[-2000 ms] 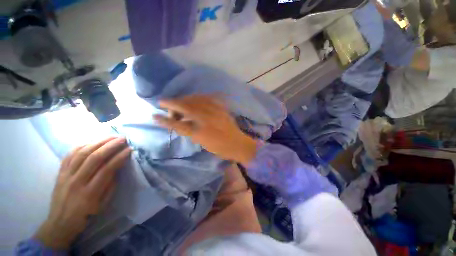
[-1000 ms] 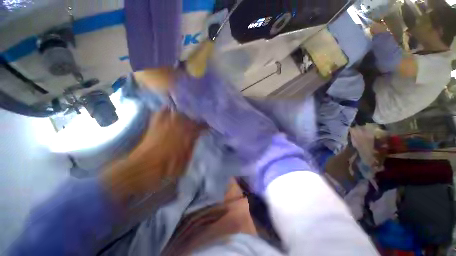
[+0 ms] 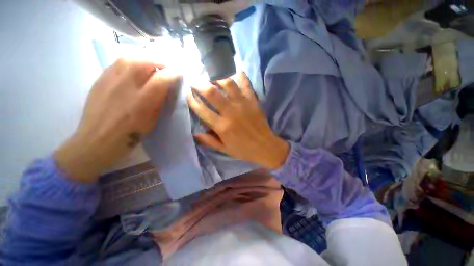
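A light blue garment (image 3: 312,88) lies in large folds right of the needle area. A flat, straight-edged light blue band (image 3: 174,148) runs from the glare toward the lap. My left hand (image 3: 122,104) pinches the top of the band at its left side, fingertips curled. My right hand (image 3: 234,117) lies on the cloth with fingers spread, its fingertips just below the dark cylindrical fitting (image 3: 214,49). The needle and presser foot are lost in bright glare.
The ruler strip (image 3: 135,182) runs along the table's front edge. Pinkish-brown cloth (image 3: 223,205) covers the lap. A blue lattice basket (image 3: 306,228) stands right of the lap. More blue cloth (image 3: 400,148) and a yellowish block (image 3: 446,67) are at the right. A dark device (image 3: 452,13) is at top right.
The view has shifted closer to the needle area. My hands have separated from their blurred crossing and now lie either side of the band. The garment is now spread out on the right.
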